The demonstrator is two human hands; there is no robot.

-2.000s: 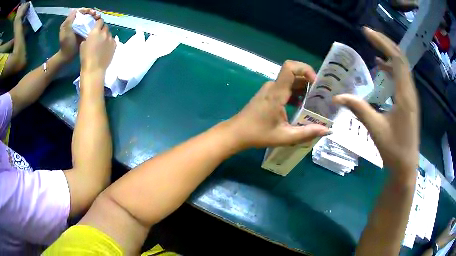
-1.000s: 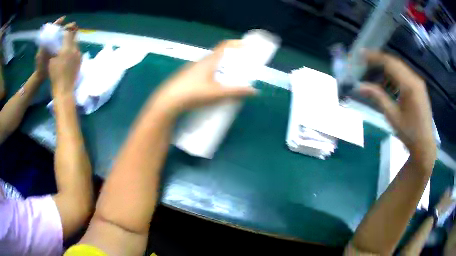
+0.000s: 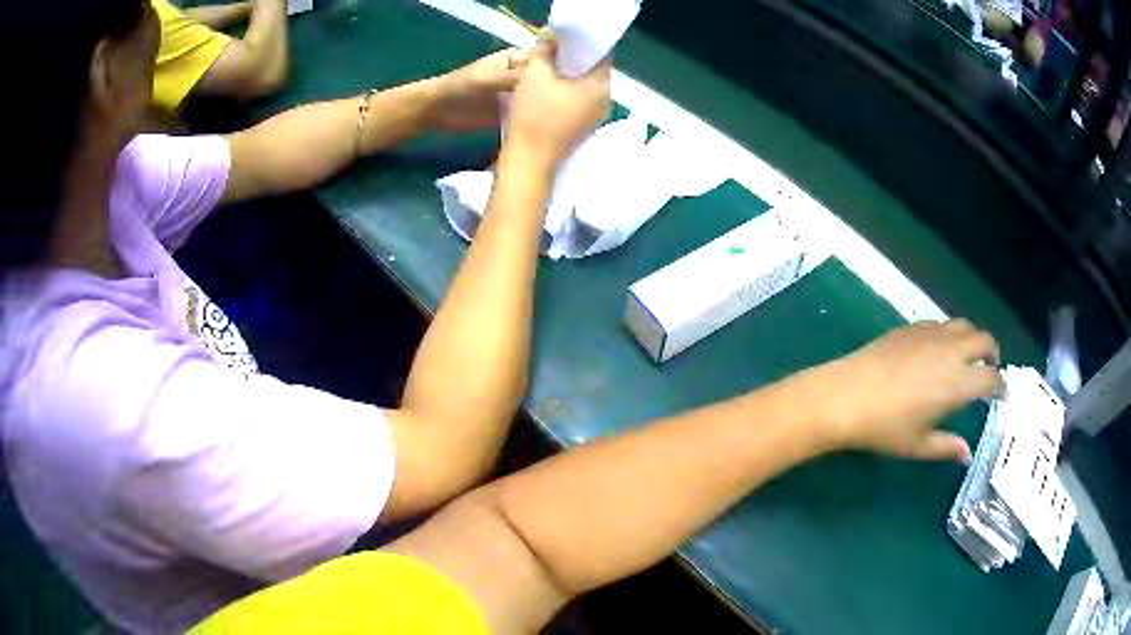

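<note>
My left hand (image 3: 924, 387) is open and empty, stretched over the bench with its fingers at the left edge of the leaflet stack (image 3: 1011, 465). The stack is a thick pile of white folded slips with short black marks. A white carton (image 3: 719, 283) with a small green print lies on its side on the bench, left of my hand and apart from it. Its near end is shut; its far end lies by the white rail. My right hand is out of the picture.
A co-worker in a pink shirt (image 3: 236, 409) sits at left, holding a white item (image 3: 593, 27). White crumpled pouches (image 3: 608, 186) lie beside that person's arm. The white rail (image 3: 868, 263) borders the dark belt. A grey post (image 3: 1104, 391) and white boxes (image 3: 1082, 608) show at right.
The view has swung left. My left hand has let go of the carton, which now lies on the bench, and has moved to the leaflet stack. My right hand has left the picture.
</note>
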